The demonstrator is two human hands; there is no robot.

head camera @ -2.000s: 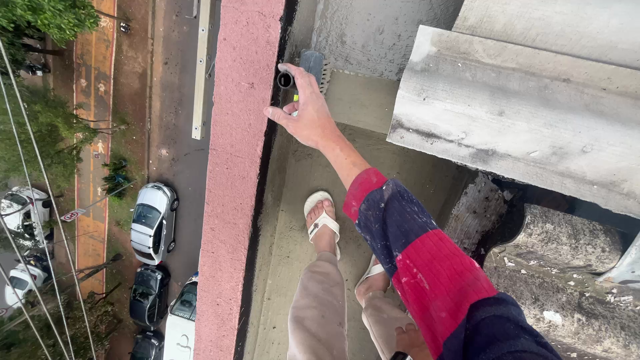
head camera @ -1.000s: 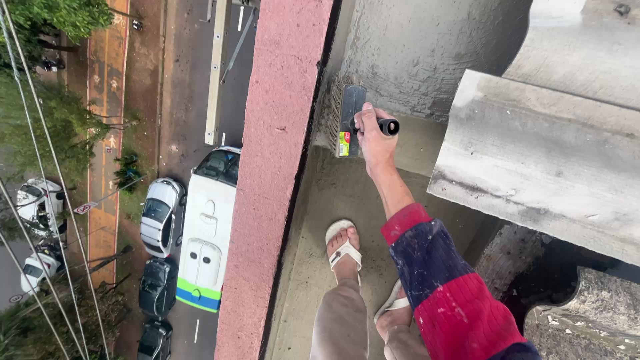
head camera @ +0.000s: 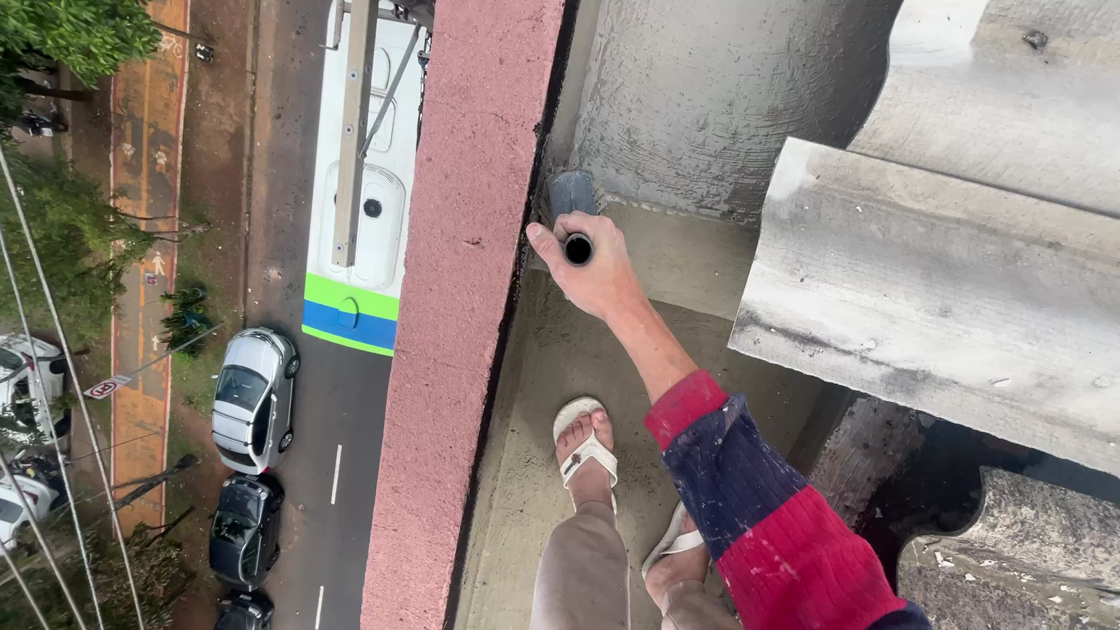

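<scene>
My right hand [head camera: 595, 262] is closed around the black handle [head camera: 577, 249] of a wide brush, whose round hollow end faces the camera. The brush's grey head [head camera: 572, 192] is against the concrete in the corner beside the pink parapet [head camera: 472, 245]; its bristles are mostly hidden. Just above and to its right lies a glossy grey coated surface [head camera: 691, 114] with brush marks. A duller, beige-grey concrete strip [head camera: 691, 254] runs below that. My left hand is not in view.
My feet in white flip-flops [head camera: 588, 446] stand in the concrete channel beside the parapet. Corrugated roof sheets [head camera: 927, 297] overhang at right, above a dark gap [head camera: 927, 472]. Beyond the parapet is a drop to a street with a bus [head camera: 359, 201], parked cars [head camera: 254, 398] and overhead wires.
The brush has moved left to the parapet, its label turned out of sight. On the street, the bus has moved up in the view since one second ago.
</scene>
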